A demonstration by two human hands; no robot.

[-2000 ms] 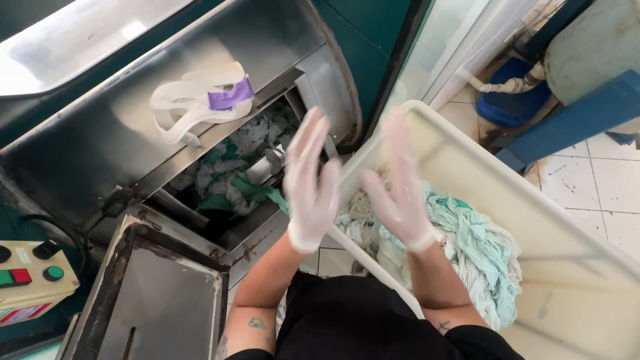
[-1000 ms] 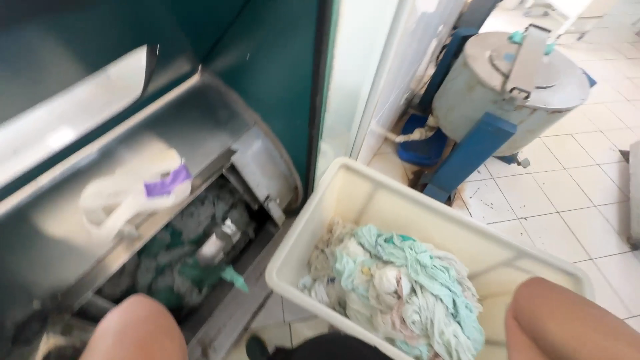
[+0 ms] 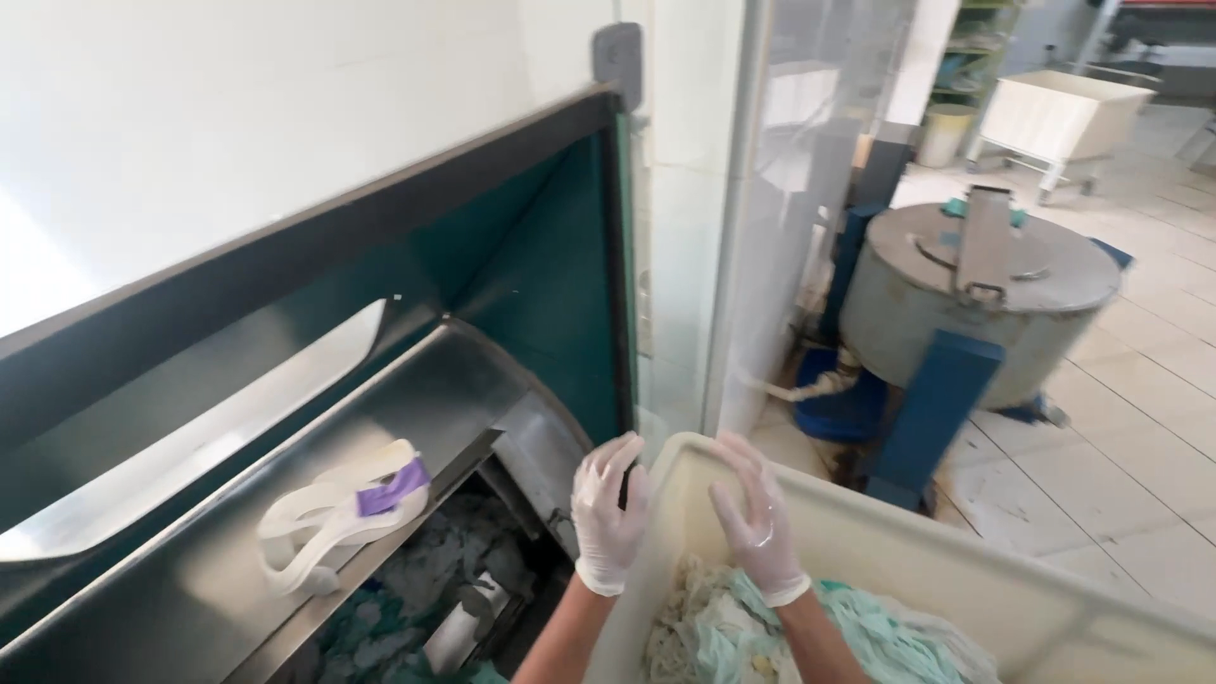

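My left hand [image 3: 608,503], in a translucent white glove, is raised with nothing in it, between the steel drum opening and the cream plastic bin [image 3: 855,494]. My right hand [image 3: 757,513], gloved alike, hangs empty over the near corner of the bin, fingers apart. Below it in the bin lies a heap of crumpled mint-green and off-white cloths [image 3: 722,632]. Dark grey and green cloths [image 3: 446,551] fill the drum opening at lower left, beside a pale cylindrical latch part. A coiled white strap [image 3: 323,522] with a purple piece [image 3: 392,488] rests on the steel drum.
A green machine housing [image 3: 551,285] surrounds the drum [image 3: 456,370]. Right of a glass panel [image 3: 693,285] stands a round grey extractor tub [image 3: 978,294] with blue posts [image 3: 936,413] and a blue basin [image 3: 841,399]. A white wheeled cart [image 3: 1064,114] is farther back.
The view has tilted up and shifted. Both gloved hands, out of sight one second ago, are in view again, raised and empty. The strap still lies on the drum.
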